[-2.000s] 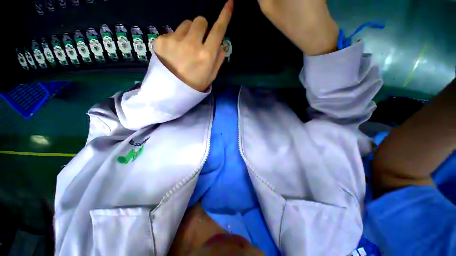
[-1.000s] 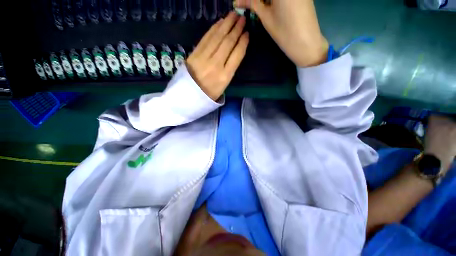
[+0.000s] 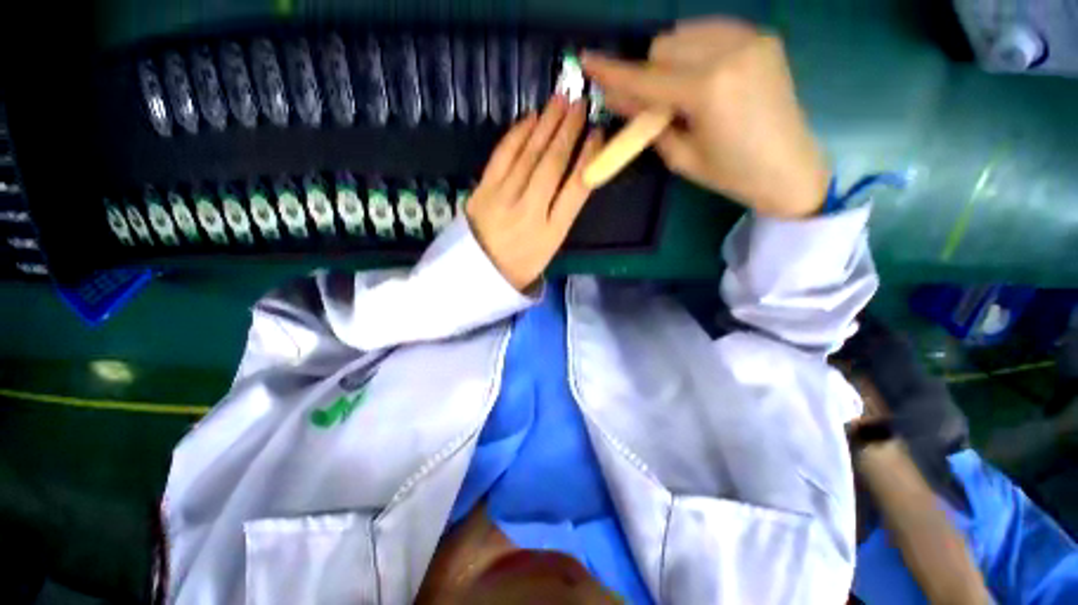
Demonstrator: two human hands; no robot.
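Observation:
A black tray (image 3: 355, 154) holds a far row of glossy black housings (image 3: 310, 80) and a near row of green circuit boards with pale round centres (image 3: 292, 214). A housing with a green-white board (image 3: 571, 78) is at the far row's right part. My left hand (image 3: 520, 207) lies palm down over the tray, fingers extended, fingertips at this board's near end. My right hand (image 3: 745, 124) holds a pale flat stick (image 3: 627, 149), which slants towards my left fingers. Its index fingertip is at the board's far end. Another green part shows just right of it, partly hidden.
The tray lies on a green bench covering (image 3: 922, 154). A grey object (image 3: 1023, 33) is at the far right corner. A blue lattice crate (image 3: 106, 291) is below the bench at left. Another person's forearm (image 3: 922, 508) and blue sleeve are at lower right.
The tray appears lower in the picture, showing more of the far row. The pale stick now shows in my right hand. My left hand has moved from above the near row to the far row's board.

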